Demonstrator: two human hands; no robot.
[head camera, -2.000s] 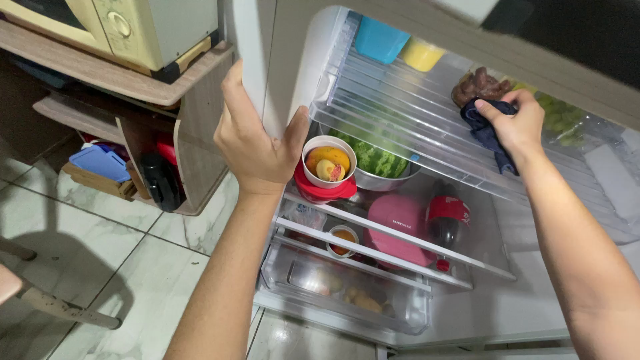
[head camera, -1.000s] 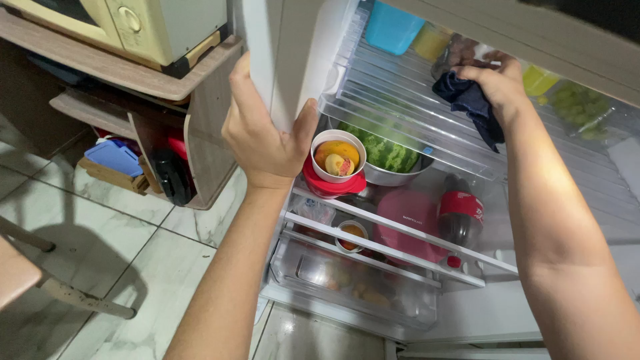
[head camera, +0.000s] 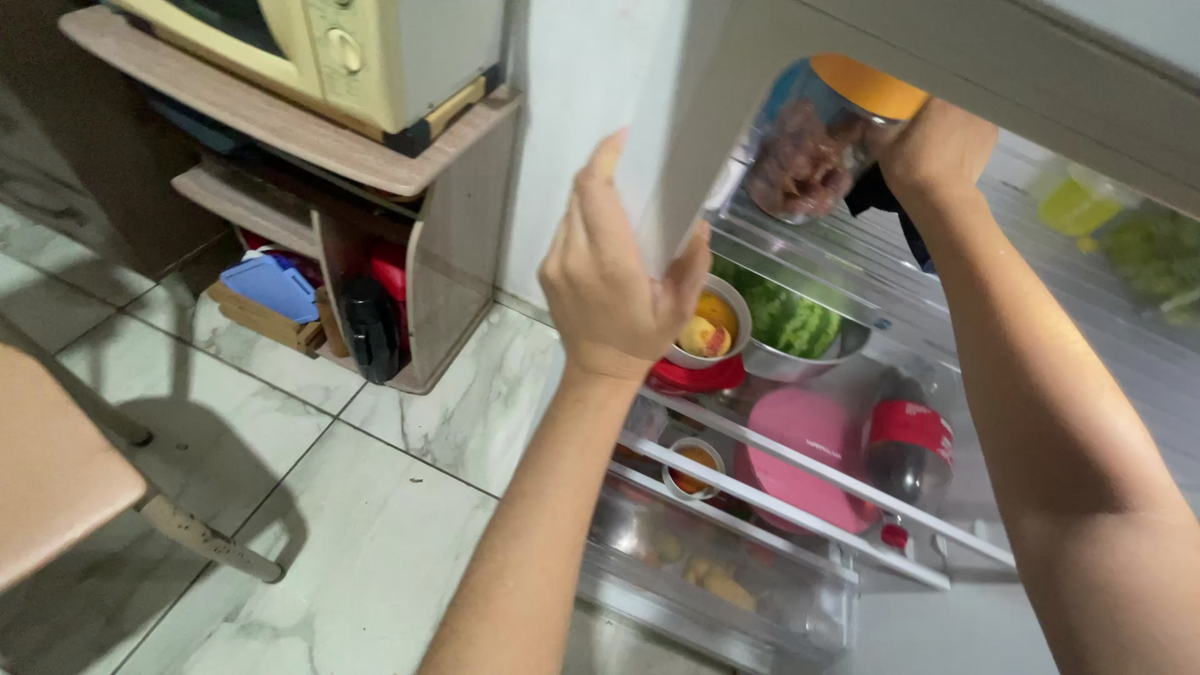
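Note:
My left hand (head camera: 623, 272) rests on the side edge of the refrigerator (head camera: 689, 122), its thumb around the near edge. Inside, on the upper shelf, my right hand (head camera: 933, 150) is at a clear container with an orange lid (head camera: 862, 86) and dark reddish food inside. A dark cloth (head camera: 877, 197) hangs beneath that hand; its fingers are mostly hidden. Below the shelf stand a bowl of fruit (head camera: 714, 323) on a red lid (head camera: 698, 373) and a metal bowl with watermelon (head camera: 797, 323).
Lower in the refrigerator are a pink container (head camera: 806, 459), a cola bottle (head camera: 907, 445), a small cup (head camera: 694, 469) and a clear drawer (head camera: 712, 581). Green grapes (head camera: 1158, 258) lie at the right. A microwave (head camera: 328, 56) stands on a wooden cabinet (head camera: 459, 234); a chair (head camera: 56, 459) is at left.
My right hand has moved left along the upper shelf with the dark cloth. The container of dark reddish food now stands at the shelf's left side; earlier it was farther right. My left hand stays at the edge.

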